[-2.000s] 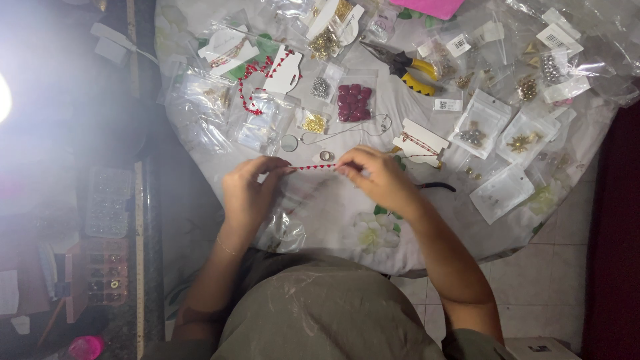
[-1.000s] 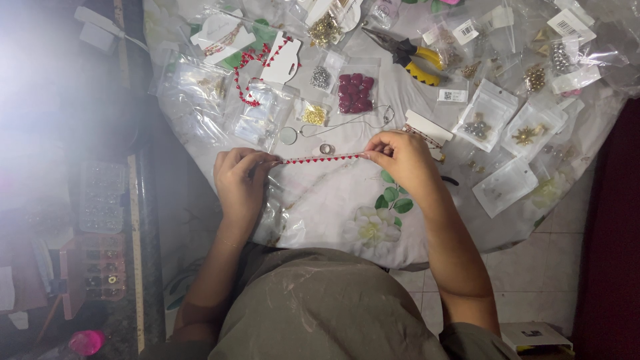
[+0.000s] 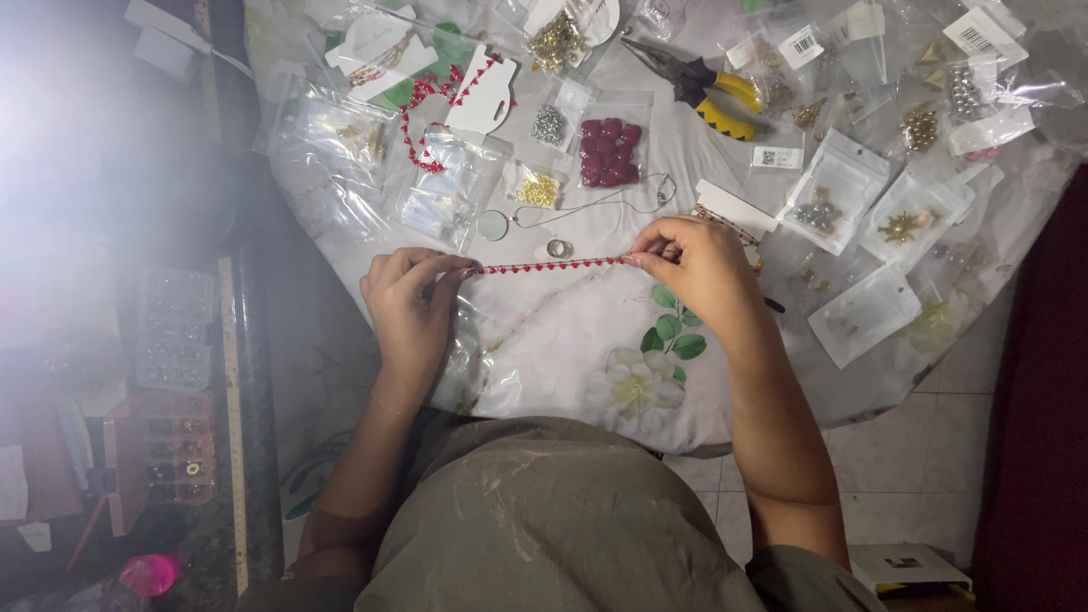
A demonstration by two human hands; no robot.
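A red beaded chain (image 3: 551, 267) is stretched level between my hands, above the near part of the table. My left hand (image 3: 415, 293) pinches its left end between thumb and fingers; my right hand (image 3: 693, 262) pinches its right end. Just beyond the chain lies a silver ring (image 3: 558, 248). Behind that is a thin necklace with a round pendant (image 3: 492, 225). A small bag of gold-coloured pieces (image 3: 537, 189) and a bag of dark red beads (image 3: 609, 151) lie farther back. Another red chain (image 3: 406, 127) rests partly over a white card (image 3: 483, 98).
Yellow-and-black pliers (image 3: 701, 89) lie at the back. Clear bags of metal findings, such as the one with a gold-coloured starburst piece (image 3: 905, 225), spread over the right side. A carded chain (image 3: 731, 212) is beside my right hand. Compartment boxes (image 3: 177, 327) stand at the far left.
My hands have moved apart since the earliest frame, and a longer stretch of the red chain shows between them. Both hands keep hold of it.
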